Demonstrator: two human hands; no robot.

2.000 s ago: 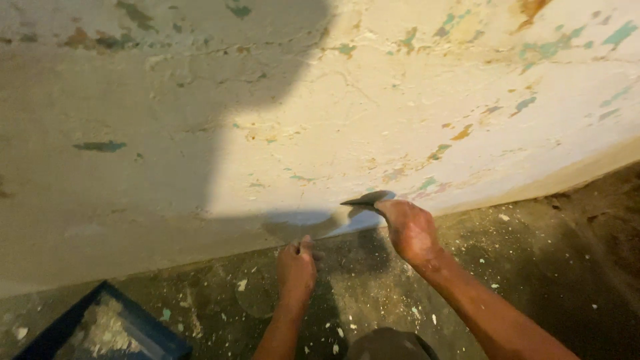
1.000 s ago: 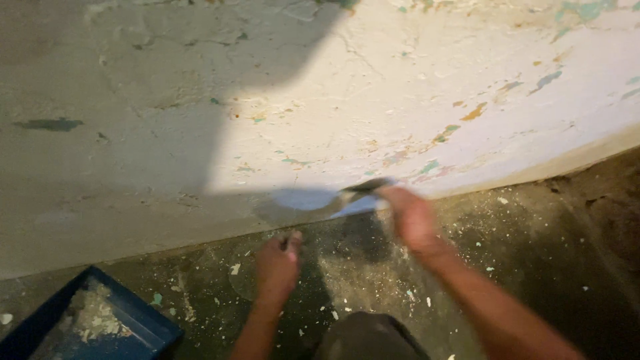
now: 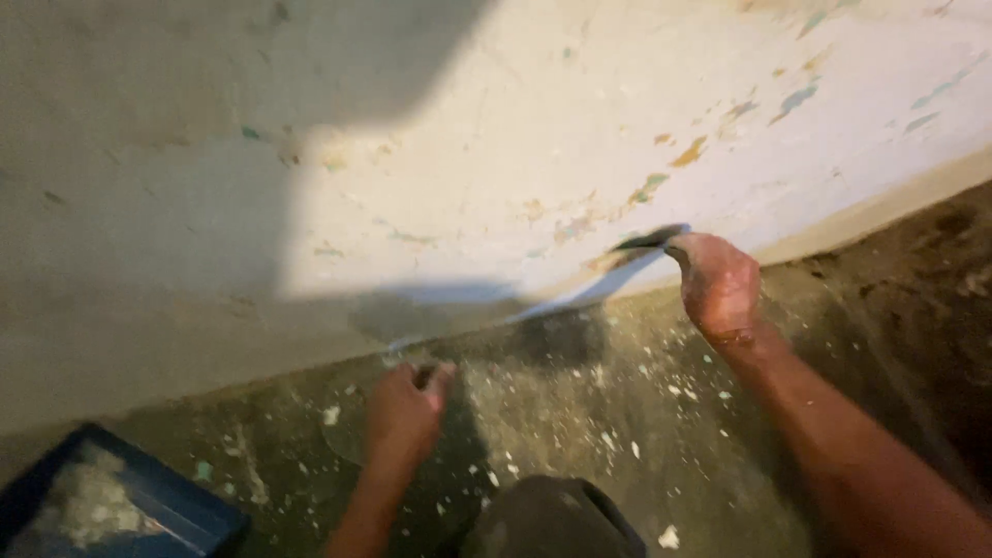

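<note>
My right hand (image 3: 721, 279) grips a thin, dark-bladed scraper (image 3: 651, 239), its blade at the lower part of the painted wall (image 3: 480, 194). The blade's edge is blurred. Around and above it the wall shows green and orange patches of bared older paint. Lower and to the left, my left hand (image 3: 407, 403) hangs over the floor close to the wall's foot, fingers curled and thumb near them; whether something small is between them cannot be made out.
A blue tray (image 3: 194, 515) with pale scrapings (image 3: 97, 496) lies at the lower left. Paint flakes are scattered over the dark floor (image 3: 573, 418). My knee (image 3: 554, 519) shows at the bottom edge. Shadows fall across the wall's left part and its foot.
My right hand has moved to the right along the wall with the scraper. My left hand stays low by the wall's foot. The view has shifted somewhat.
</note>
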